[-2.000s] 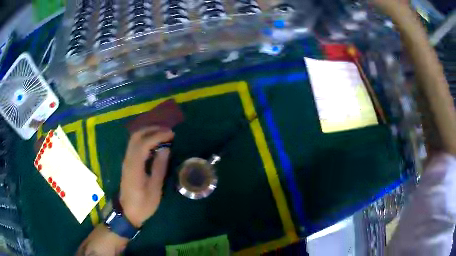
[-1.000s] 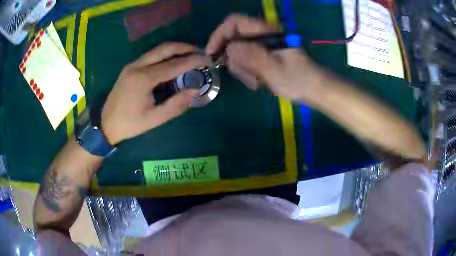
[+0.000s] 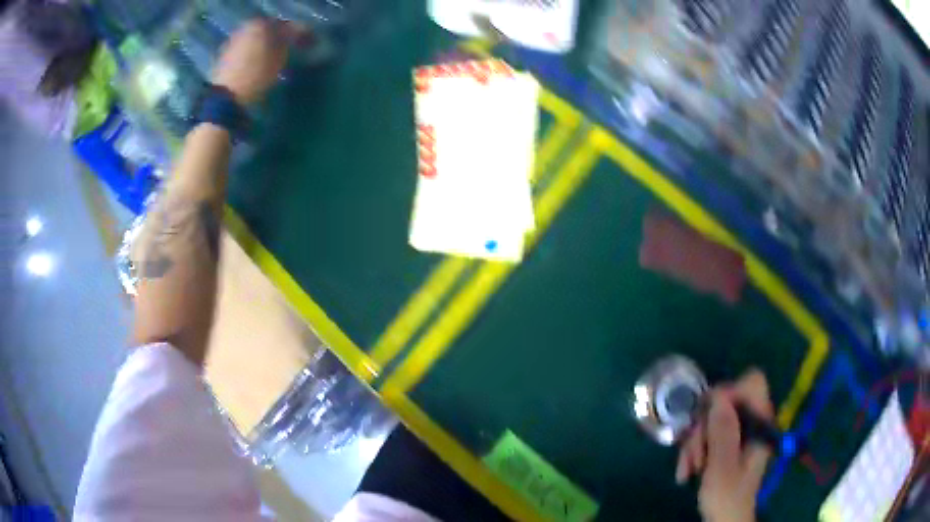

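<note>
The silver round test fixture (image 3: pixel 670 399) sits on the green mat at the lower right, its ringed centre facing up. My right hand (image 3: pixel 729 438) is at its right edge, fingers closed around the black test probe (image 3: pixel 757 426), which has a blue band. My left hand (image 3: pixel 252 63) is far off at the upper left, blurred, beside clear plastic trays. Something small and dark shows at its fingertips, but I cannot tell whether it is held.
A dotted sheet (image 3: pixel 477 163) and dark red pad (image 3: pixel 693 255) lie on the mat. A green label (image 3: pixel 538 479) is near the front edge. Blister trays (image 3: pixel 816 133) line the upper right. A record sheet (image 3: pixel 872 474) is at lower right; cardboard (image 3: pixel 255 336) is beside the bench.
The view has turned to the left. My left hand has moved from the fixture, where it held a component, out to the trays at the left. My right hand stays by the fixture with the probe.
</note>
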